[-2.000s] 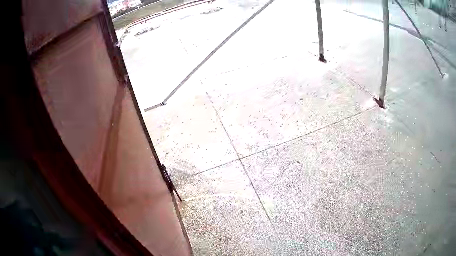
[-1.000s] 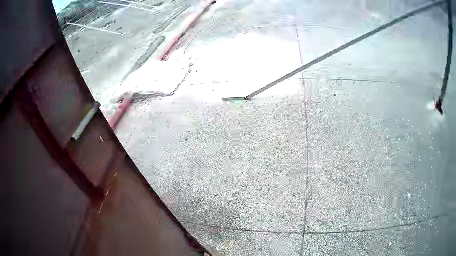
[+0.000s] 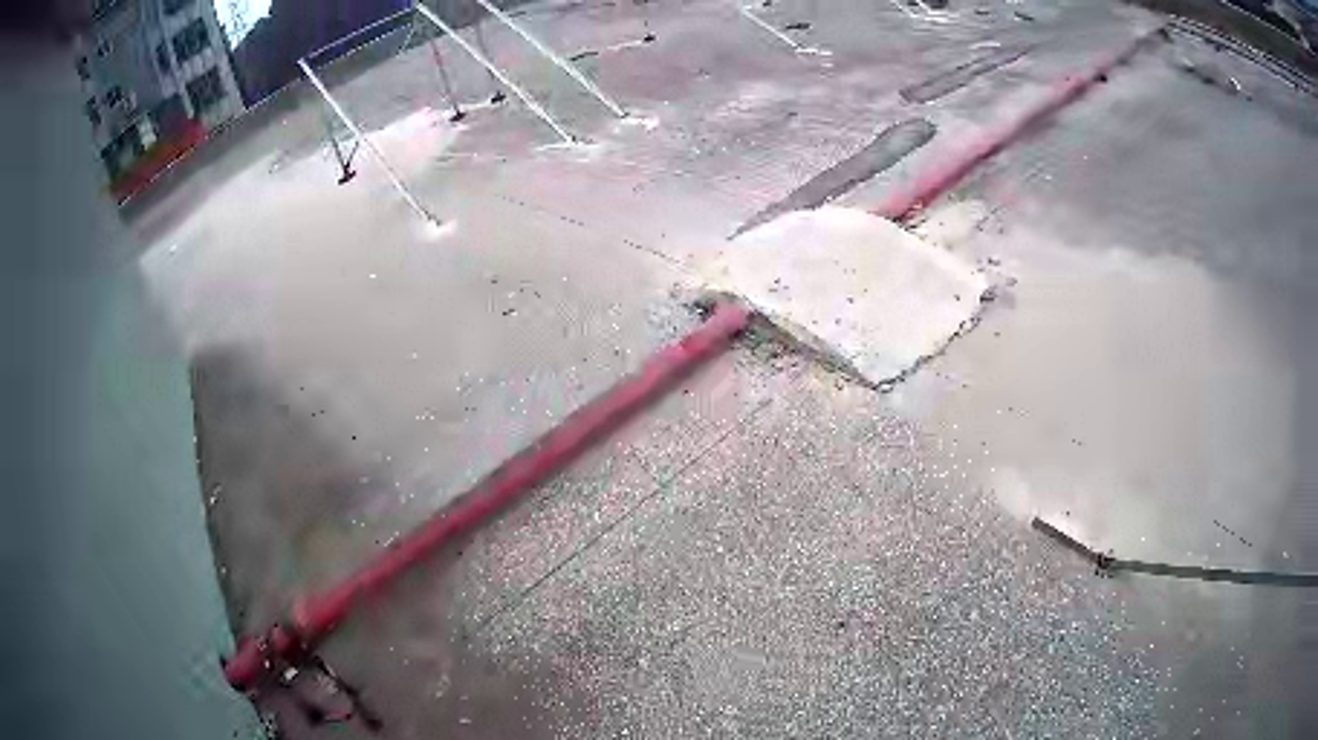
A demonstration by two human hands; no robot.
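Observation:
No hand shows in the head view. Nearest in front of me is a jointed, speckled concrete floor (image 3: 781, 578). A long red pipe (image 3: 506, 484) lies on it, running from the lower left up toward the upper right. A pale concrete hump (image 3: 853, 282) covers the middle of the pipe. The pipe's near end has a dark fitting or bracket (image 3: 296, 658) beside the left wall.
A pale grey-green wall (image 3: 109, 477) fills the left edge. A thin grey bar (image 3: 1200, 574) lies at the right. White metal frames (image 3: 376, 152) stand at the upper left. A building with windows (image 3: 181, 65) shows beyond. Dark patches mark the floor behind the hump.
The view has turned left and moved past the dark reddish door or panel, which is out of view. The red pipe and hump now show fully; the slanted bar has shifted to the right edge.

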